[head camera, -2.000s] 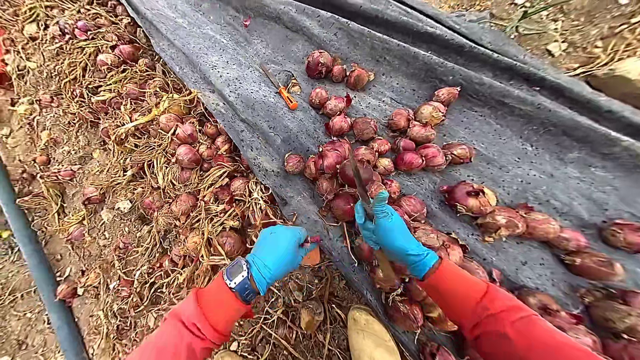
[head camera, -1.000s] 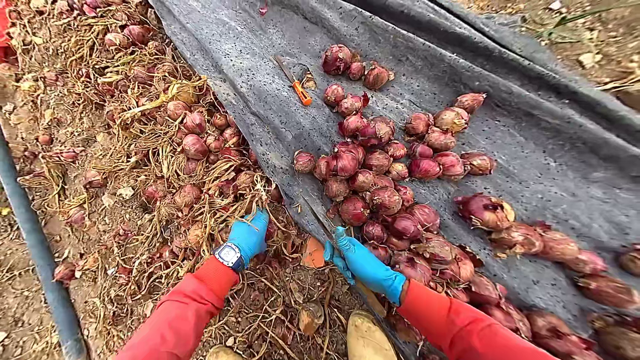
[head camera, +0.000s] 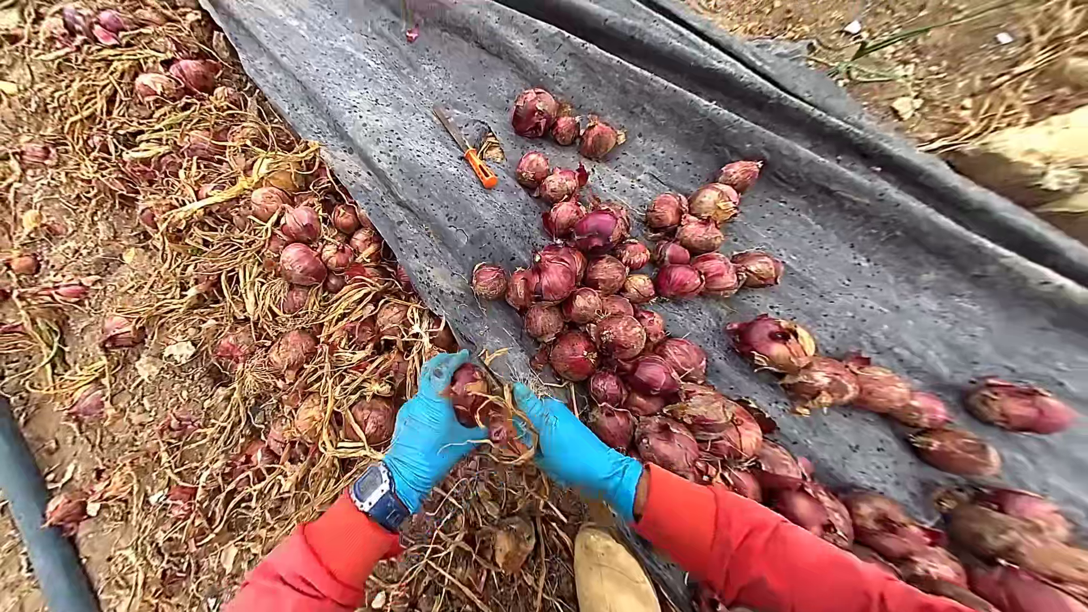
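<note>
In a blue glove, with a watch at the wrist, my left hand (head camera: 435, 433) is closed around red onions (head camera: 470, 393) with dry stems and roots. My right hand (head camera: 565, 438), gloved in blue too, meets them from the right, its fingers at the dry stems. A blade showed in this hand before; now I cannot make out whether it still holds it. Both hands are over the edge of a grey ground cloth (head camera: 374, 161). Just right of them lies a pile of trimmed red onions (head camera: 620, 336) on the cloth.
An orange-handled knife (head camera: 480, 167) lies on the cloth above the pile. Untrimmed onions with dry tops (head camera: 302, 263) cover the soil at left. A grey pipe (head camera: 42, 510) runs along the lower left. A boot tip (head camera: 612, 569) shows at the bottom, and a pale rock (head camera: 1028, 161) at the right.
My left hand has come up from the dry onion tops on the soil, now with onions in it. My right hand has met it at the cloth's edge.
</note>
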